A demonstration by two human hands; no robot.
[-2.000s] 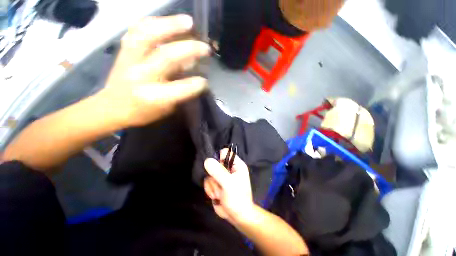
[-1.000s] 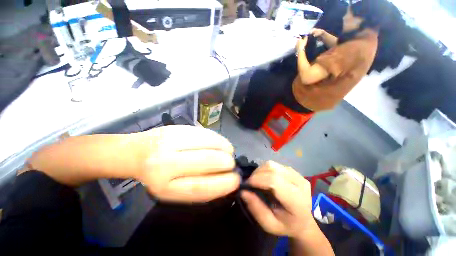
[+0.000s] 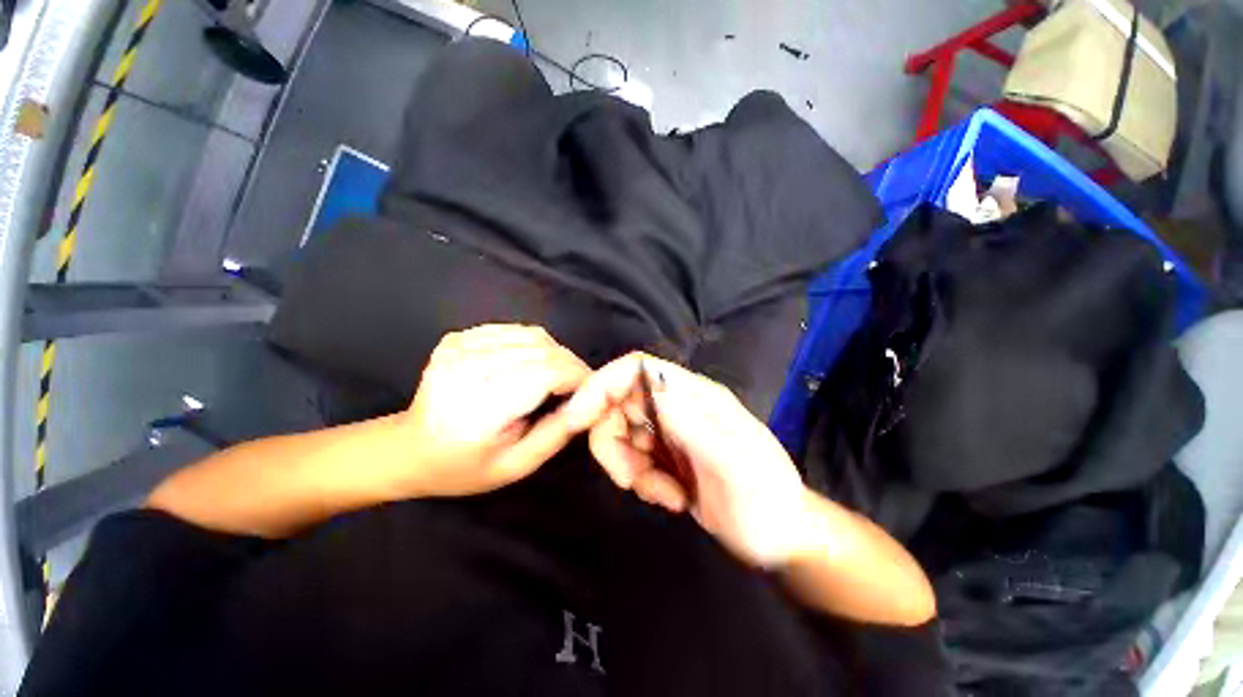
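A black garment (image 3: 586, 191) lies spread over my lap, its top edge reaching the floor area ahead. My left hand (image 3: 498, 409) is over the garment, fingers bent and pinched, its fingertips touching my right hand. My right hand (image 3: 709, 456) has curled fingers around a small dark, thin item (image 3: 650, 409), mostly hidden in the palm. Whether cloth lies between the left fingertips cannot be told.
A blue crate (image 3: 984, 130) at the right bears a black garment pile (image 3: 1022, 368). Behind it are a beige cushion (image 3: 1097, 82) and a red-legged seat (image 3: 941, 82). Grey metal table legs (image 3: 150, 311) and a dark plate with a blue rectangle (image 3: 348, 191) are at the left.
The view has tilted down to the lap; the coworker and table top have left it. My hands still meet, now over the spread garment, with the right palm turned more upward.
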